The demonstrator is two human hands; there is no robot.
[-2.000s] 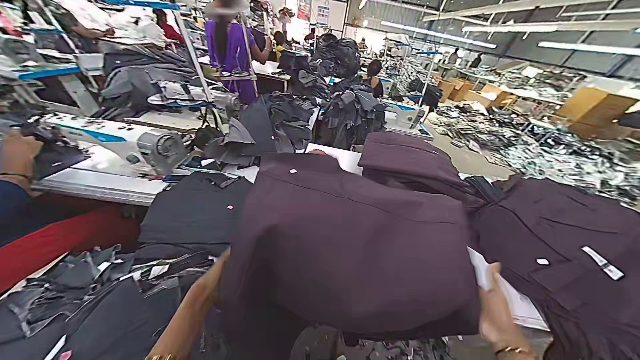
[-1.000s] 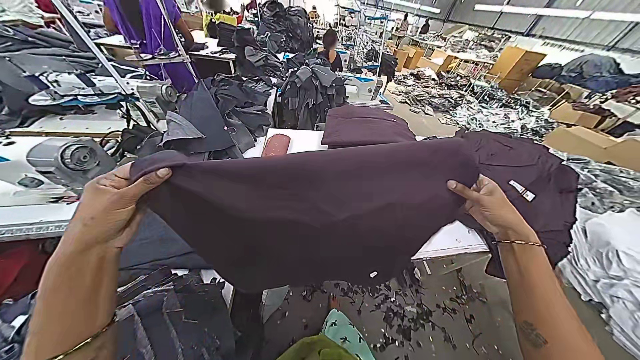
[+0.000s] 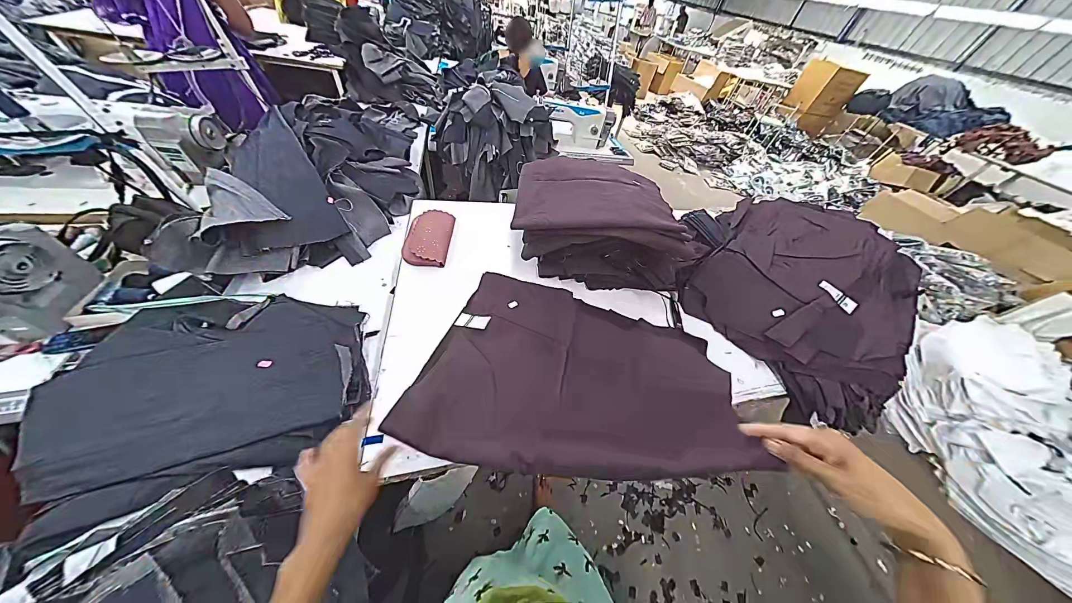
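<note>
A dark maroon fabric piece (image 3: 569, 385) lies spread on the white table (image 3: 477, 243), its near edge reaching past the table's front. My right hand (image 3: 804, 456) pinches its right corner between thumb and fingers. Near the piece's left corner is my left hand (image 3: 343, 461), fingers apart and blurred, beside the table's left edge. Small white tags are on the fabric. Behind it stands a folded stack of maroon fabric (image 3: 599, 218), and a pink case with a scalloped flap (image 3: 430, 239) lies at the back left of the table.
Dark grey fabric pieces (image 3: 184, 385) are piled at left. More maroon pieces (image 3: 804, 293) drape over the table's right side. White fabric (image 3: 988, 435) is heaped at far right. A sewing machine (image 3: 578, 126) and a person (image 3: 523, 54) are farther back. Scraps litter the floor.
The maroon fabric, held up between both hands a second ago, has come down onto the table. My left hand has let go of it.
</note>
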